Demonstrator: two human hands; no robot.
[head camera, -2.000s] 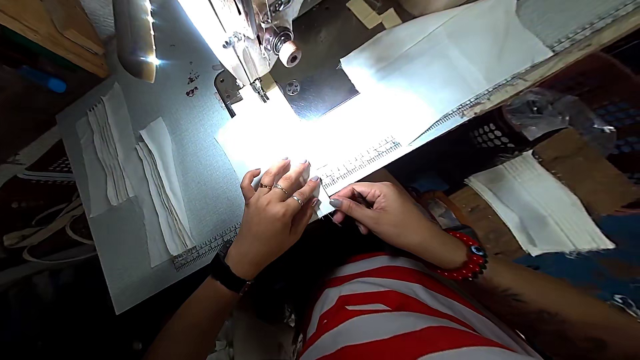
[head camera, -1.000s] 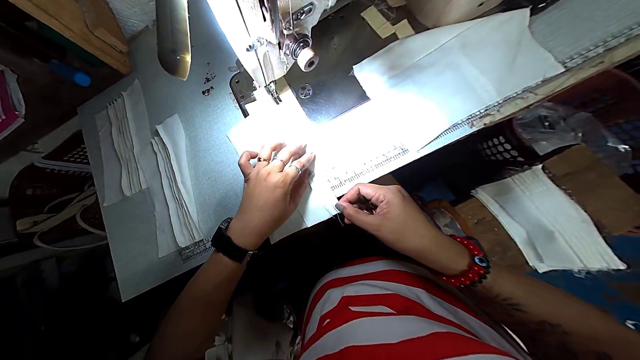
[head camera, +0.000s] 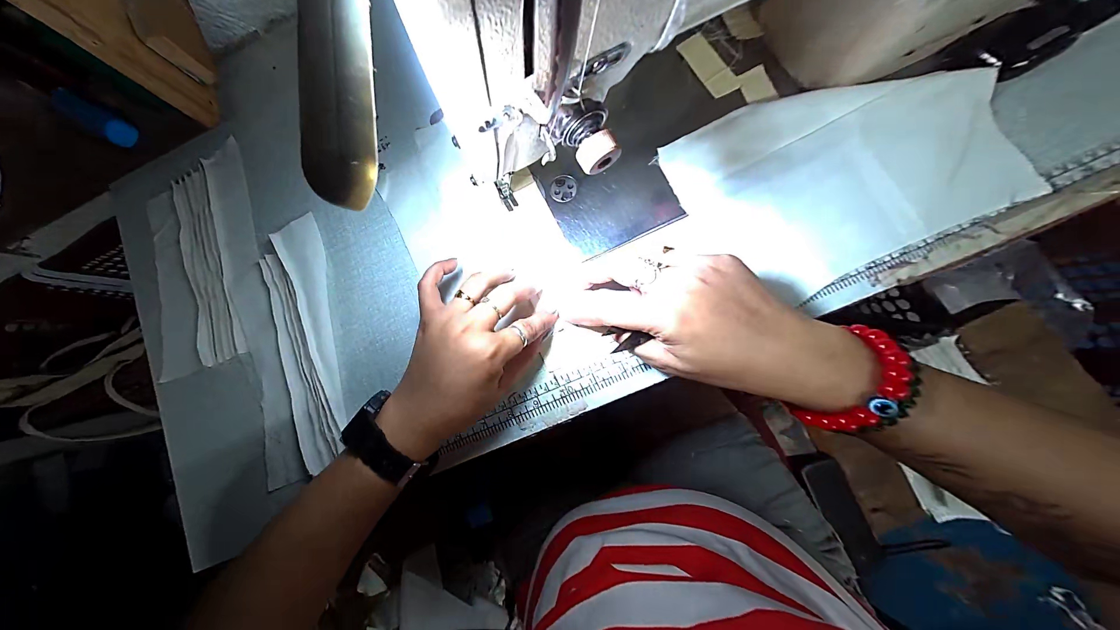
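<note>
Under the presser foot of a sewing machine lies white fabric, washed out by the lamp. My left hand, with rings and a black wristwatch, rests on this fabric with its fingers spread. Close beside it on the right, my right hand has its fingertips on the fabric just below the machine's bed. A small dark object, too unclear to name, shows in the curled fingers of my right hand. A printed measuring scale runs along the table's front edge, below both hands.
Stacks of white fabric pieces lie on the left of the table. A larger white cloth covers the right side. The bobbin-like metal disc sits on the machine bed. More fabric lies below the table at right.
My right hand has moved from the table's front edge up onto the fabric near the machine. My left hand stays on the fabric. The view has come closer to the machine.
</note>
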